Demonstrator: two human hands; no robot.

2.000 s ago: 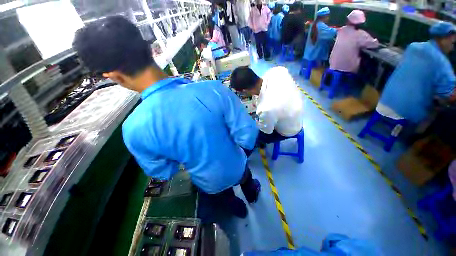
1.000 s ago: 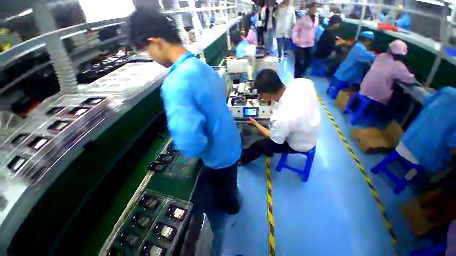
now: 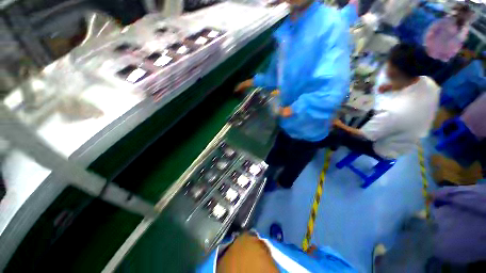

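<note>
A clear blister tray [image 3: 198, 209] lies on the green bench at lower centre. It holds several dark phone units in two rows; those in the right row show white squares, such as one unit [image 3: 218, 210]. At the bottom edge, a blurred skin-coloured shape [image 3: 248, 257] sits between blue cloth edges; I cannot tell which body part it is. My left hand cannot be made out. A small, blurred skin-coloured patch at the end of a blue sleeve looks like my right hand [image 3: 311, 249]; its fingers and any hold are unclear.
A person in blue [image 3: 314, 69] stands beyond the tray, hands over another tray [image 3: 256, 120]. A person in white [image 3: 407, 114] sits on a blue stool [image 3: 367, 168]. Stacked trays [image 3: 184, 69] lie on the white shelf at left. A pale bar [image 3: 85, 178] crosses the lower left.
The view has swung left and down, so the bench and tray show more fully. The standing person now faces the bench with hands visible. Skin-coloured shapes and blue cloth have appeared at the bottom.
</note>
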